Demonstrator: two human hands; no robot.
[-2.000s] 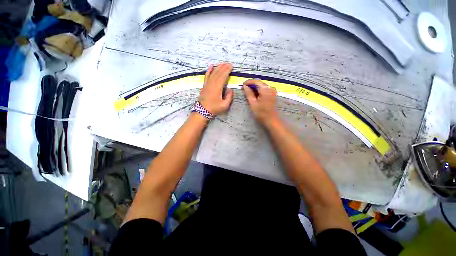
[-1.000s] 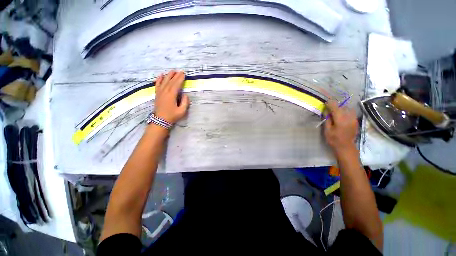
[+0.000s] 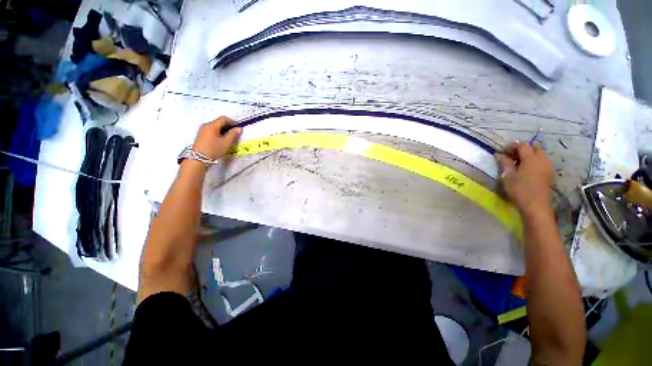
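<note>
A curved white waistband piece (image 3: 372, 124) with a dark upper edge lies on the pressing table. My left hand (image 3: 212, 141) pinches its left end. My right hand (image 3: 527, 174) is at its right end, fingertips on the dark edge, with the thin blue-purple marking pen (image 3: 535, 136) sticking out above the fingers. The yellow marking template (image 3: 400, 161) lies just below the waistband, nearer to me, apart from it in the middle. Its left end is by my left hand and its right end is partly hidden behind my right hand and forearm.
The waistband stack (image 3: 429, 27) lies across the far side of the pressing table (image 3: 322, 193), with a tape roll (image 3: 591, 30) at far right. The steam iron (image 3: 616, 214) stands at right. A tied dark bundle (image 3: 104, 193) and mixed fabric pieces (image 3: 114, 68) are at left.
The yellow template has come off the waistband and now lies nearer to me. My left hand has moved from the strip's upper middle to its left end. My right hand now holds the right end.
</note>
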